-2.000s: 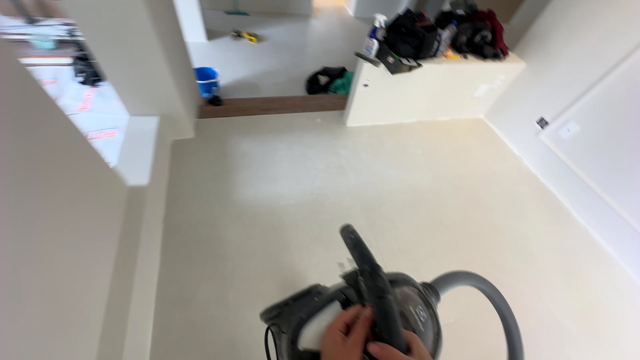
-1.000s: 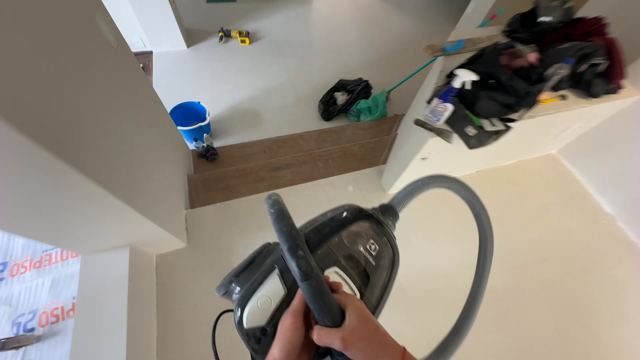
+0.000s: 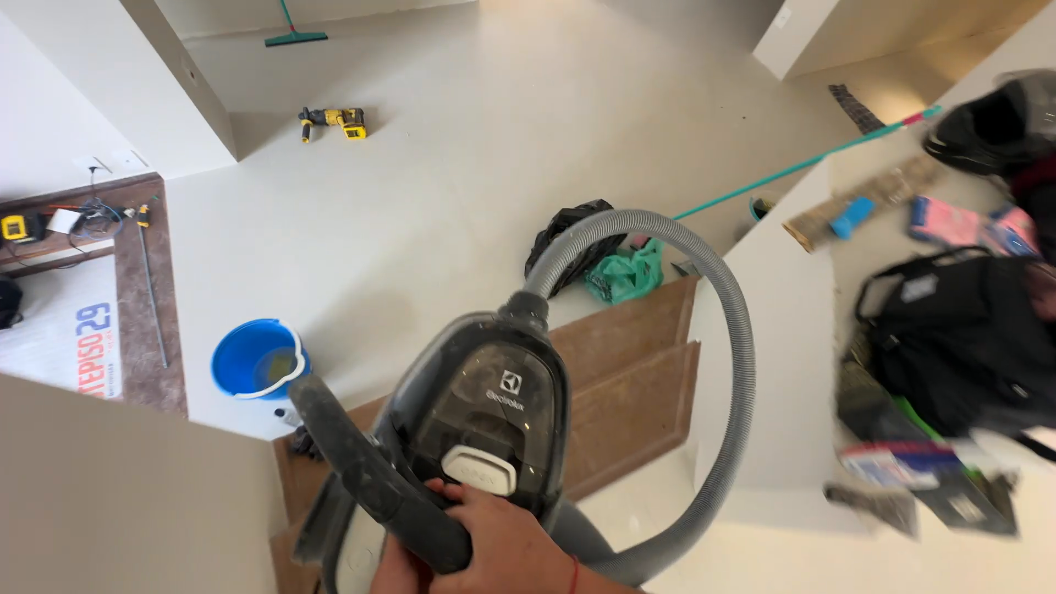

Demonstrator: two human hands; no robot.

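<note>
A dark grey Electrolux canister vacuum cleaner (image 3: 495, 412) is held up at the bottom centre, its ribbed grey hose (image 3: 738, 355) looping out to the right. My right hand (image 3: 503, 536), with a red string at the wrist, closes around the black curved hose handle (image 3: 371, 487) beside the canister's white button. Behind that handle my left hand (image 3: 398, 569) is mostly hidden; its fingers lie against the vacuum, and their grip cannot be made out fully.
Brown wooden steps (image 3: 631, 404) lie below the vacuum. A blue bucket (image 3: 257, 359), black bag (image 3: 569, 239), green plastic bag (image 3: 627, 272) and yellow cordless rotary hammer (image 3: 334, 122) are on the pale floor. At right, a low wall (image 3: 775, 396) holds a black backpack (image 3: 957, 330) and tools.
The view has moved forward towards the steps. The vacuum, low in the view two seconds ago, is now higher up in it, with both hands still at it.
</note>
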